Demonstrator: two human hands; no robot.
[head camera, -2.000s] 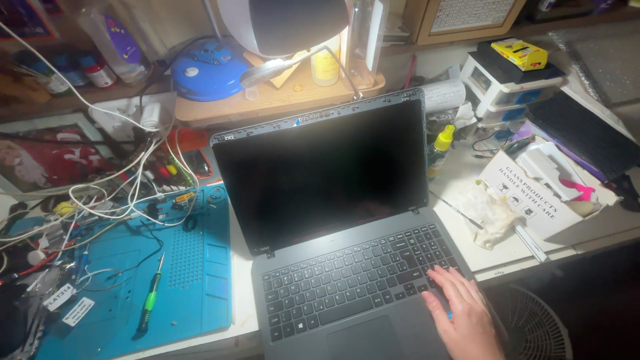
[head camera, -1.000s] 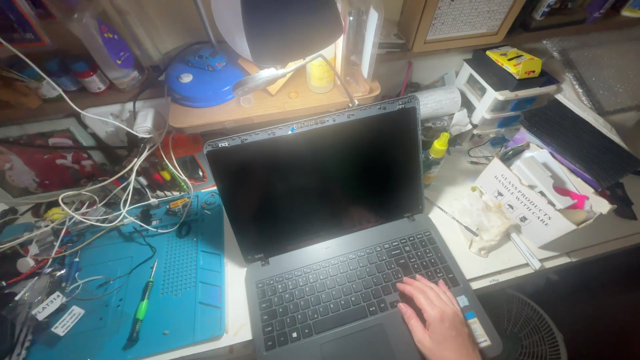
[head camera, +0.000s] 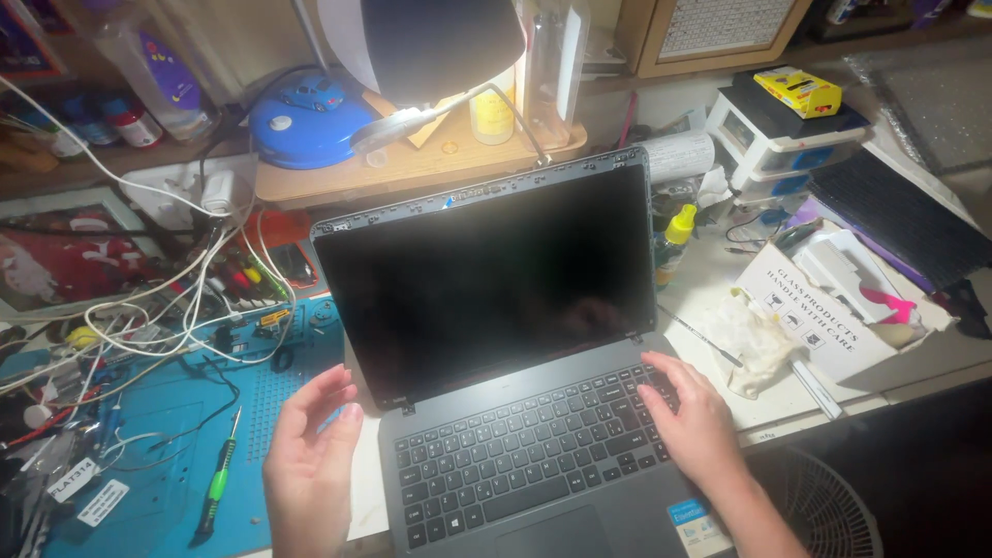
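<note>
An unfolded laptop with a dark screen (head camera: 496, 279) stands on the white desk, its top frame strip exposed without a bezel. Over the right end of its keyboard (head camera: 535, 442) is my right hand (head camera: 690, 418), fingers apart and holding nothing; whether it touches the keys I cannot tell. My left hand (head camera: 314, 457) is raised beside the laptop's left edge, empty, with thumb and fingers apart. Left of that hand, a green and black screwdriver (head camera: 217, 484) lies on a blue repair mat (head camera: 155, 480).
Tangled white cables (head camera: 194, 310) cross the mat's back. Behind the laptop is a wooden shelf (head camera: 325, 186) with a blue-based lamp (head camera: 310, 132). To the right are a crumpled cloth (head camera: 748, 341), a thin tool (head camera: 701, 337), a yellow-capped bottle (head camera: 674, 240), a cardboard box (head camera: 814, 310) and small drawers (head camera: 783, 147).
My left hand has come into view at the laptop's left side. My right hand has moved up toward the back of the keyboard's right end.
</note>
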